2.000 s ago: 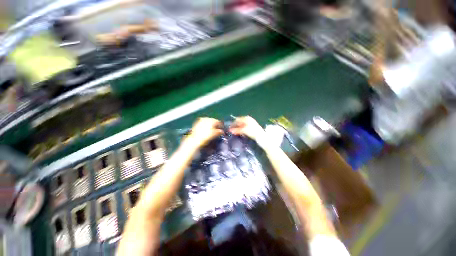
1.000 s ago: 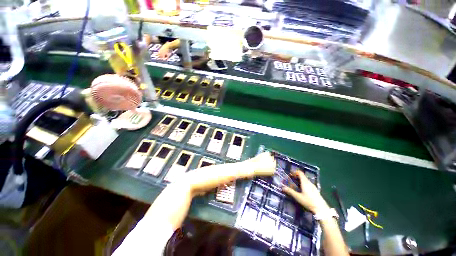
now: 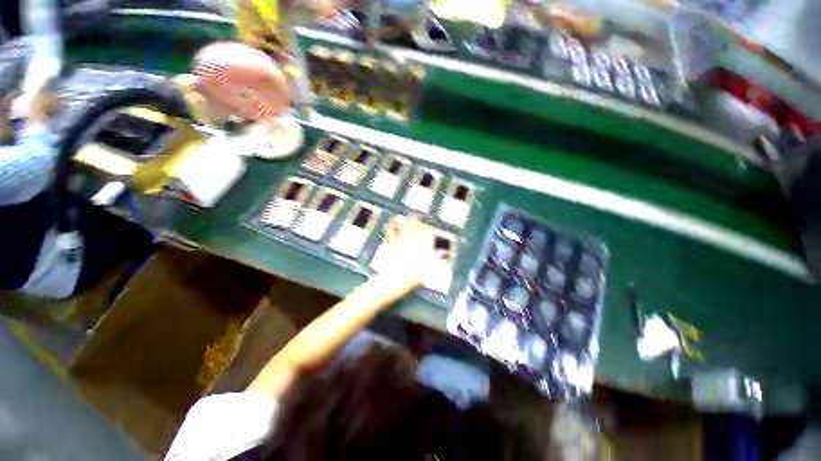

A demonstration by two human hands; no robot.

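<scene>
Keypad phones [image 3: 356, 230] lie face up in two rows in a clear phone tray [image 3: 306, 241], dark screens above pale keys. My left hand [image 3: 405, 248] is over the right part of the front row and partly covers phones there. Its fingers are blurred, so I cannot tell whether it grips one. The lens tray [image 3: 531, 293], a clear blister sheet with dark squares, lies right of the phones. My right hand is not in view.
A pink fan [image 3: 241, 81] and a gold-and-white box [image 3: 202, 171] with a black hose stand at left. A white scrap [image 3: 657, 338] and yellow bits [image 3: 689, 335] lie at right. Open cartons [image 3: 162, 333] are below the bench. The green conveyor [image 3: 576, 144] runs behind.
My left hand has moved left from the lens tray to the phone tray. My right hand has gone out of view. The camera view has shifted.
</scene>
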